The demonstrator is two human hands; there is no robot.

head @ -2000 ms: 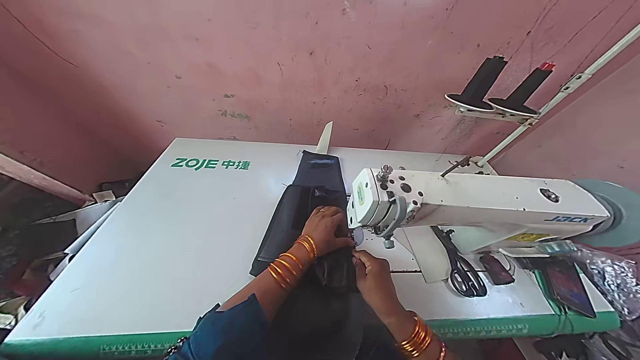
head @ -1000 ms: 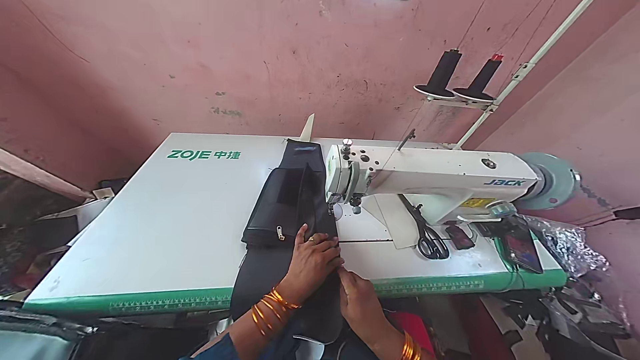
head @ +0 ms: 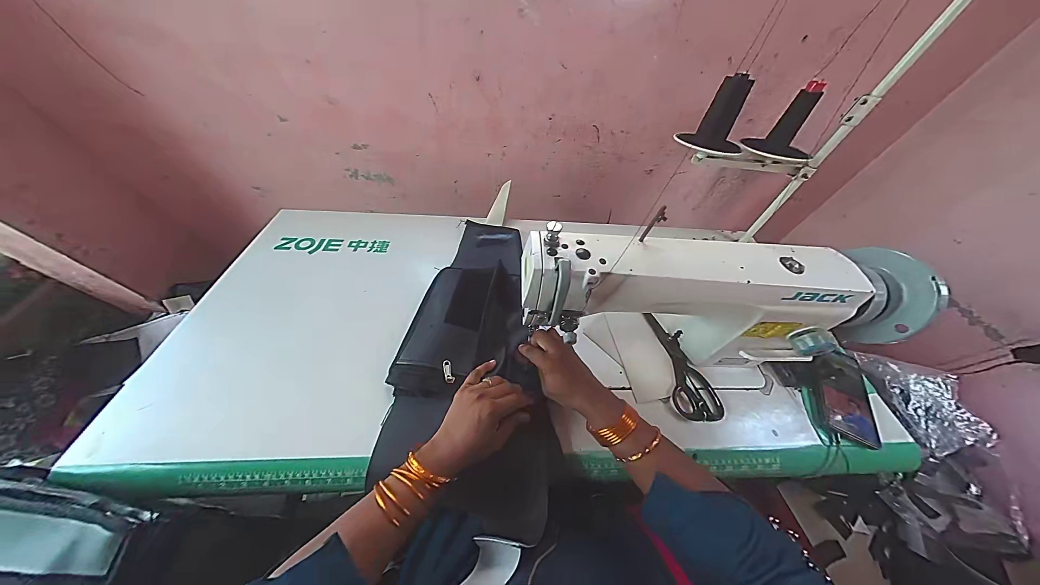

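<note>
A white Jack sewing machine stands on the table, its needle end over the right edge of a dark fabric piece. A dark pouch with a zipper pull lies on that fabric, left of the needle. My left hand rests on the fabric below the pouch, its fingers bent on the cloth. My right hand is just below the presser foot, fingertips pinching the fabric edge. The needle tip is hidden.
Black-handled scissors lie right of my right hand, beside a pale piece of material. A phone lies near the table's right end. Two black thread cones stand on a rack above. A green-edged white table extends left.
My right hand has moved up toward the presser foot, from lower on the fabric one second ago. Compared with two seconds ago, the zipped pouch is now uncovered by my left hand.
</note>
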